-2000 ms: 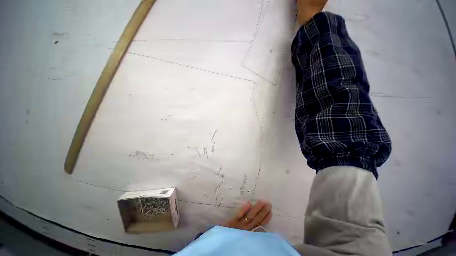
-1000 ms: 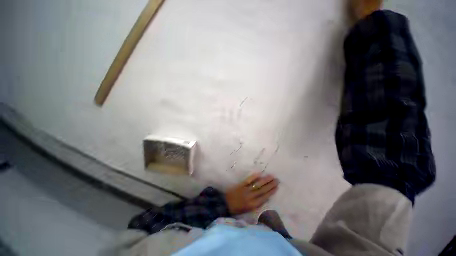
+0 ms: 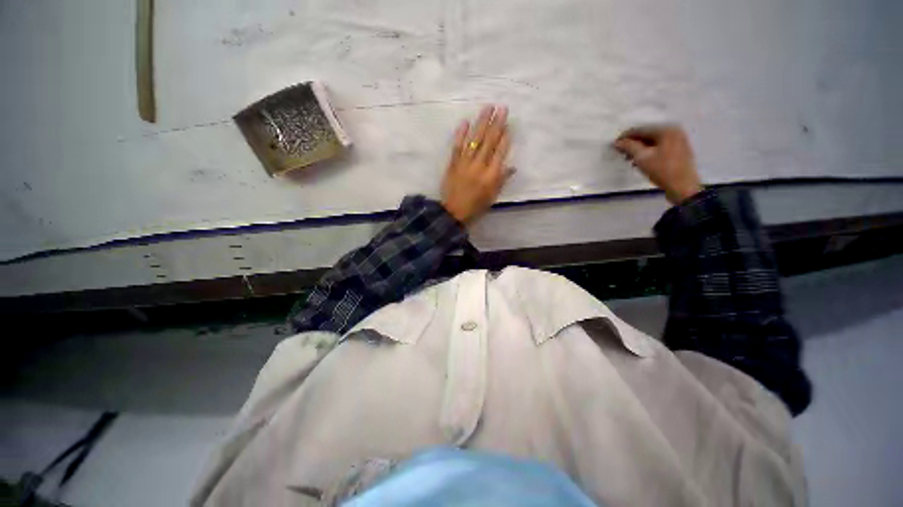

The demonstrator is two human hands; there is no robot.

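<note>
The white marker paper [image 3: 554,59] covers the table top, with thin pencil-like lines and small marks. My left hand [image 3: 478,166] lies flat on it near the front edge, fingers apart, a ring on one finger. My right hand [image 3: 661,158] is over the paper to the right, fingers curled with thumb and fingertips together; whether a pin is between them cannot be seen. The open pin box [image 3: 292,129], full of grey glittering pieces, sits on the paper left of my left hand. The dark navy fabric edge [image 3: 594,194] shows under the paper's front edge.
The wooden stick [image 3: 146,59] lies on the paper at the upper left. A pale underlay strip [image 3: 198,259] with small printed marks runs along the table's dark front edge [image 3: 129,298]. Pale floor [image 3: 158,436] shows below, with a dark strap-like thing at the lower left.
The view has shifted down to the table's front edge. My right hand has come back from the far part of the paper to near the front edge. My left hand still rests on the paper.
</note>
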